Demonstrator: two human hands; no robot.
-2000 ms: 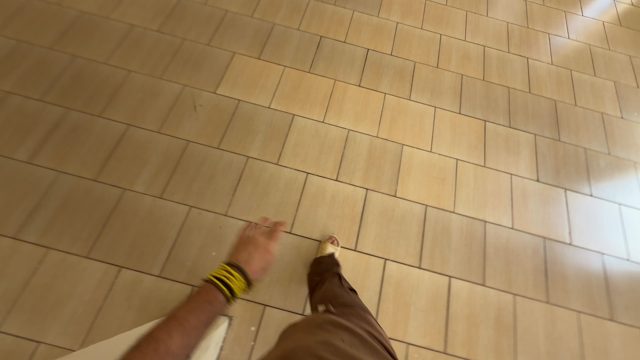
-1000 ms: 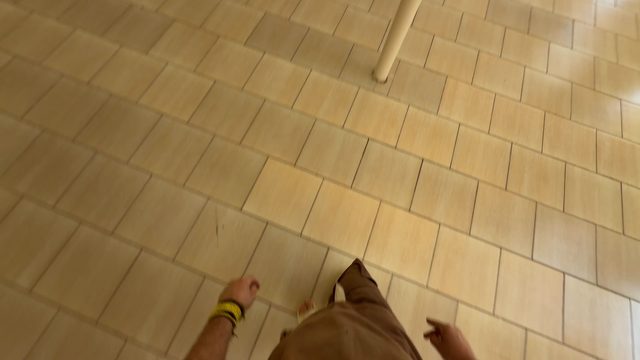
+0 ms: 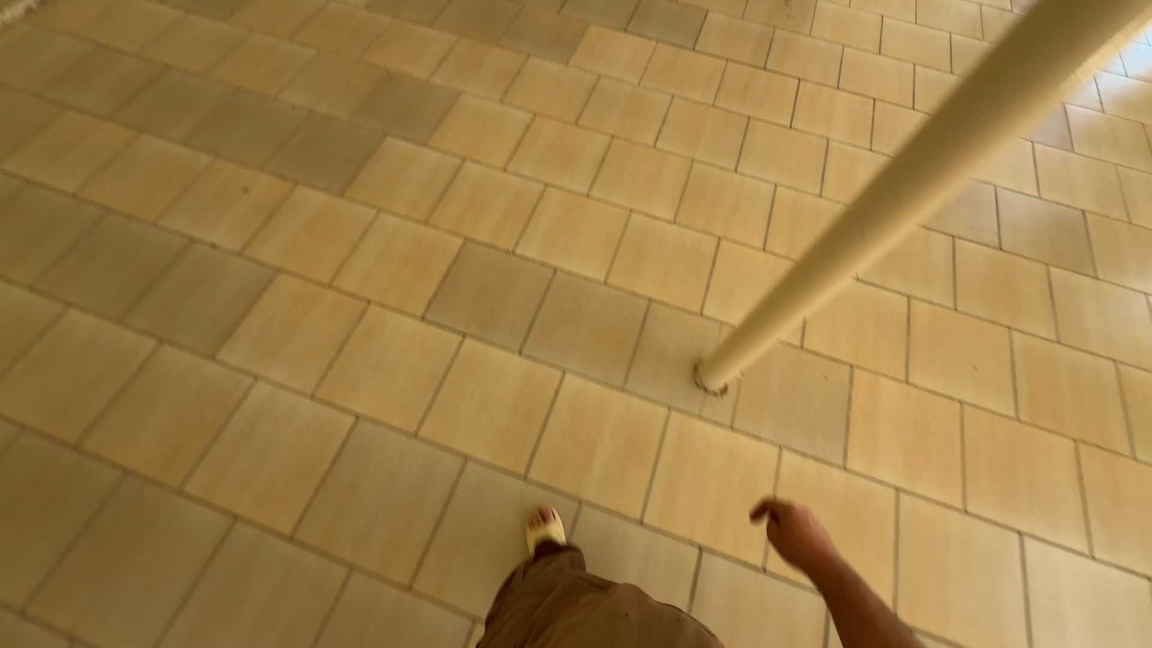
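Note:
My right hand [image 3: 796, 533] hangs at the lower right, right of my brown trousers [image 3: 598, 612], over the tiled floor. Its fingers are loosely curled, blurred, and no object shows in them. One foot in a light open-toed sandal [image 3: 544, 531] is on the tiles at the bottom centre. My left hand is outside the view.
A cream-coloured round pole [image 3: 864, 225] rises from the floor ahead on the right, its base rim a little rough. Beige rectangular floor tiles [image 3: 378, 351] with dark joints spread all around. Light reflects off the tiles at the upper right.
The pole, absent two seconds ago, now looks larger and lower in view. My left hand has left the view; my right hand, unseen at first, shows at the lower right.

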